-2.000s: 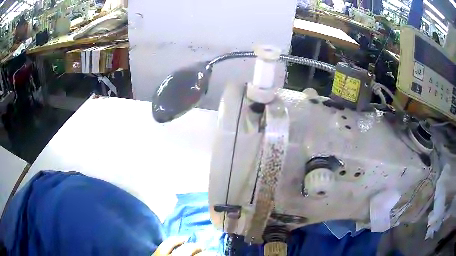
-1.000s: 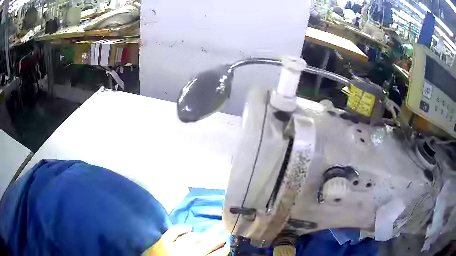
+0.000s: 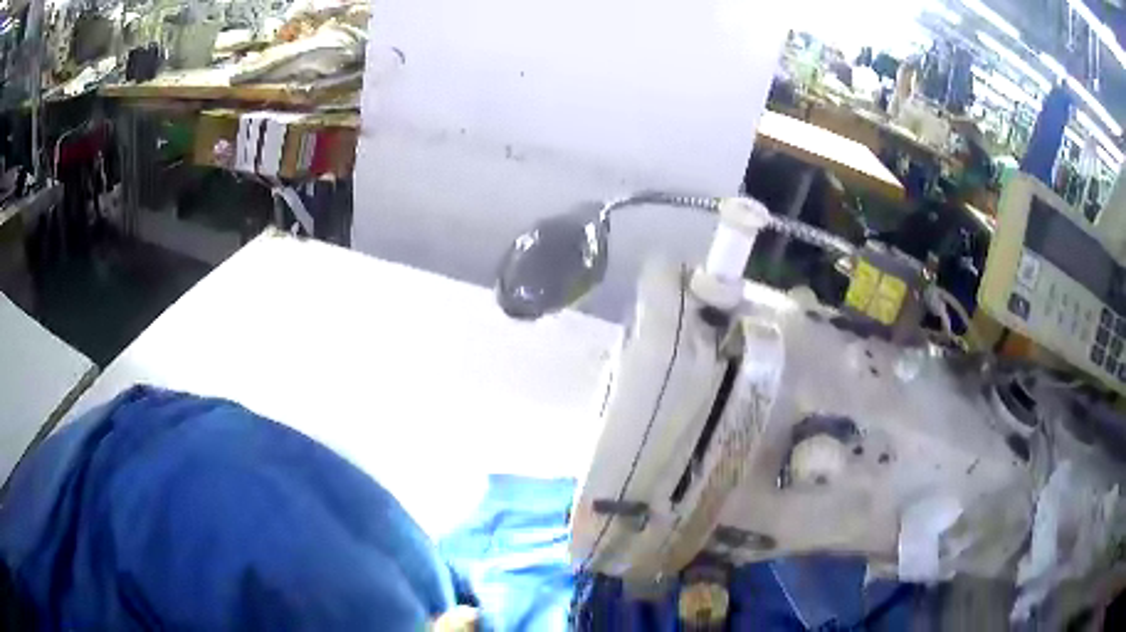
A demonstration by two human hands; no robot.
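Observation:
A large rounded mass of blue cloth fills the lower left; whether it is a sleeve or a garment I cannot tell. A paler blue cloth piece lies on the table, its right side passing behind the sewing machine head. Only a small, bright bit of my left hand shows at the bottom edge, beside the paler cloth; its fingers are cut off. My right hand is not in view. More blue cloth shows below the machine. The needle area is hidden.
The white table reaches back to a pale partition. A grey lamp on a bendy arm hangs left of the machine head. A control panel stands at upper right. White strips stick to the machine. Shelves and worktables stand behind.
The view has shifted, so the machine and lamp sit further right and lower. My left hand, plainer a second ago on the pale cloth, is now mostly below the picture's edge.

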